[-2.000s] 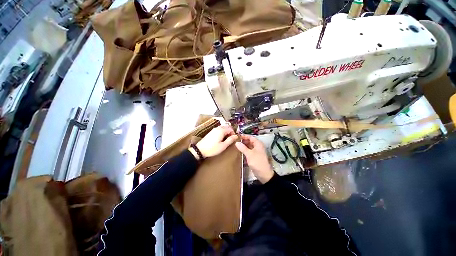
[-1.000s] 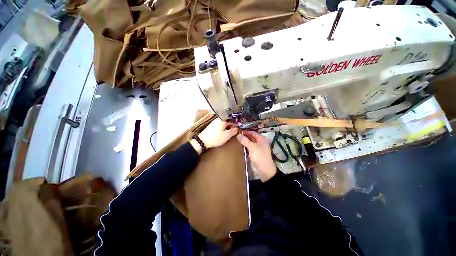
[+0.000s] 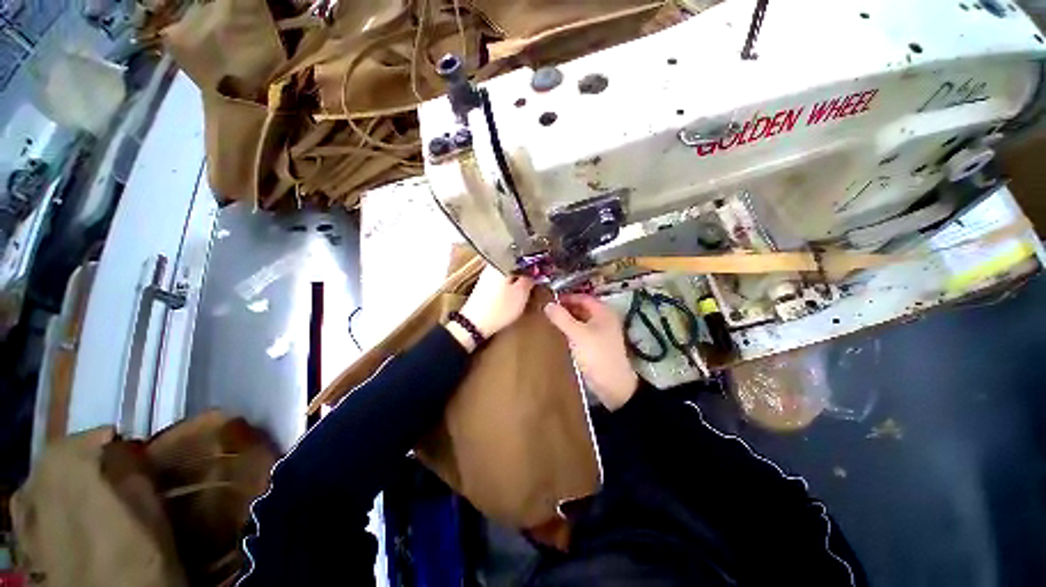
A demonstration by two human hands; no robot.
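Note:
A brown fabric panel [image 3: 522, 419] hangs from the sewing machine's needle area [image 3: 537, 266] down over the table's front edge, with a pale line along its right edge. My left hand [image 3: 496, 303] lies on the panel's upper part, just below the needle area, its fingertips partly hidden. My right hand [image 3: 591, 338] pinches the panel's right edge near the needle. The off-white machine [image 3: 734, 126] bears red "GOLDEN WHEEL" lettering. A flat orange-tan strip [image 3: 734, 264] runs across the machine bed toward the needle area.
Dark-handled scissors [image 3: 662, 326] and a black bottle with a yellow band [image 3: 713, 325] lie right of my right hand. A brown heap with tangled straps [image 3: 333, 103] lies behind. More brown pieces [image 3: 92, 505] hang at lower left. A grey metal surface [image 3: 247, 333] is at left.
The camera view has shifted, and the machine appears larger and nearer. The panel's lower end has swung to the right. Both hands remain on the panel close to the needle area.

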